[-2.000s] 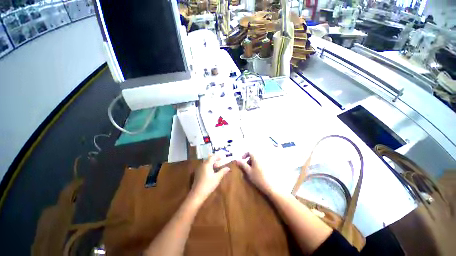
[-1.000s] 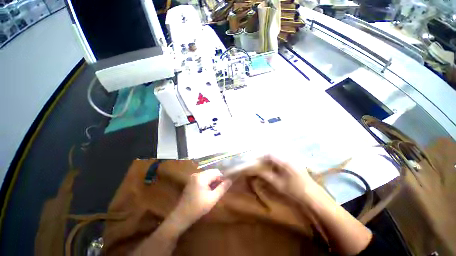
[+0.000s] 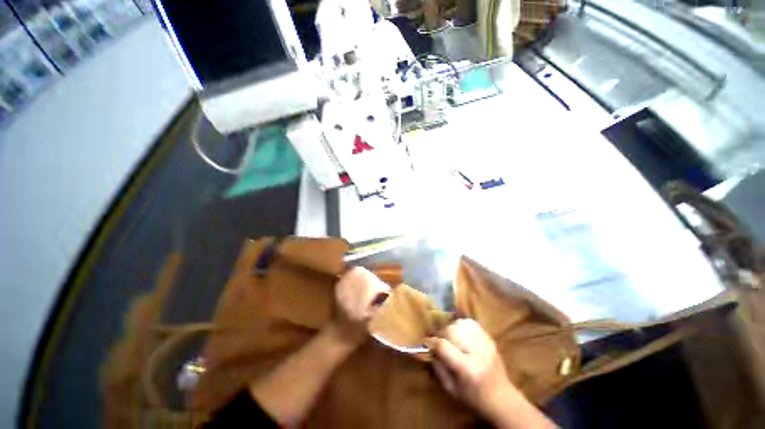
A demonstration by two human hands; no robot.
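A large brown bag panel lies in front of me, with a dark strip near its top left and a small metallic patch at its right. My left hand is closed on the bag's edge left of centre. My right hand pinches the edge further right and lower. Between the hands the edge sags in a pale-rimmed curve, showing lighter brown material. Both hands are bare and in front of the sewing machine head, apart from it. The fingertips are partly hidden in the folds.
A black monitor stands left of the head. A slim red-and-dark tool and a small dark item lie on the white plate. Brown handles lie at the right edge. More brown material hangs at the left.
The bag edge has come back from the machine head towards me and now gapes between my hands. My right hand has moved lower. The standing handle loop at the right now lies low.
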